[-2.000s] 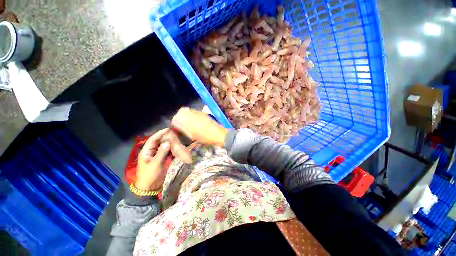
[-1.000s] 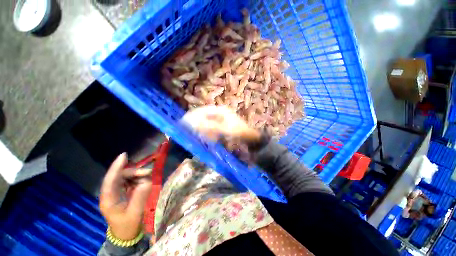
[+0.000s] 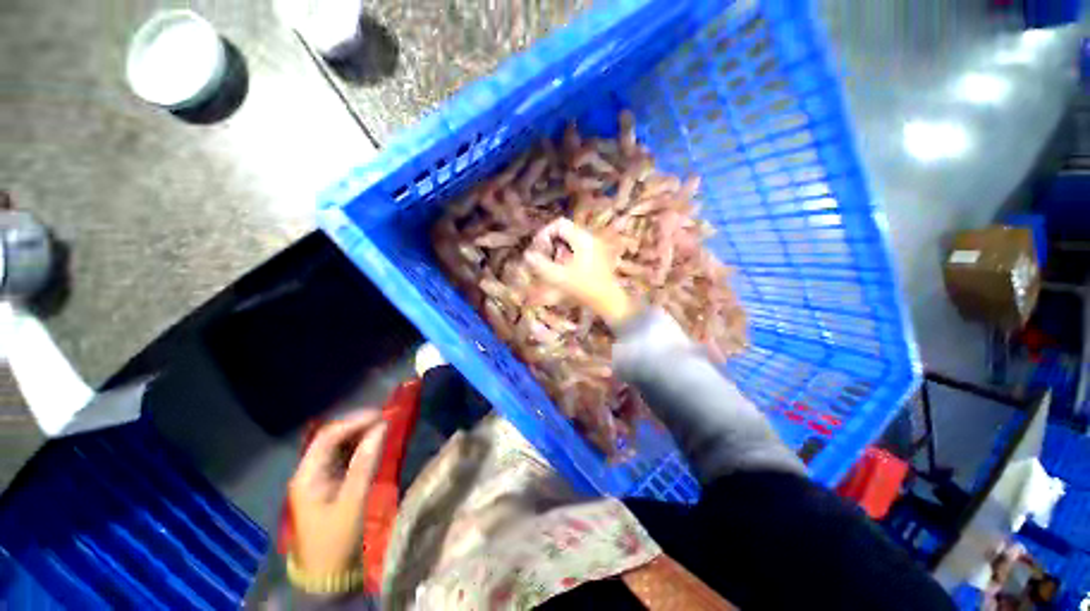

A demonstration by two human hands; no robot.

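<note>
The blue mesh crate [image 3: 825, 257] holds a heap of pale moulded toys [image 3: 705, 287]. My right hand [image 3: 576, 272] is over the heap inside the crate, fingers curled down at the toys; blur hides whether it grips one. My left hand [image 3: 332, 492], with a yellow bead bracelet, is at lower left outside the crate, in front of a red plastic stool [image 3: 385, 495]. Its fingers are bent and apart, and no toy shows in it.
A speckled table [image 3: 96, 131] at upper left bears a white cup [image 3: 177, 60], a second cup [image 3: 320, 18] and a mug [image 3: 22, 257]. A white strip [image 3: 42, 370] hangs at its edge. Blue totes [image 3: 132, 525] are lower left. A cardboard box [image 3: 992, 275] is at right.
My hands were together over the apron with a toy between them; they have parted. My right hand has moved into the crate and reached deeper over the heap. The camera view has shifted.
</note>
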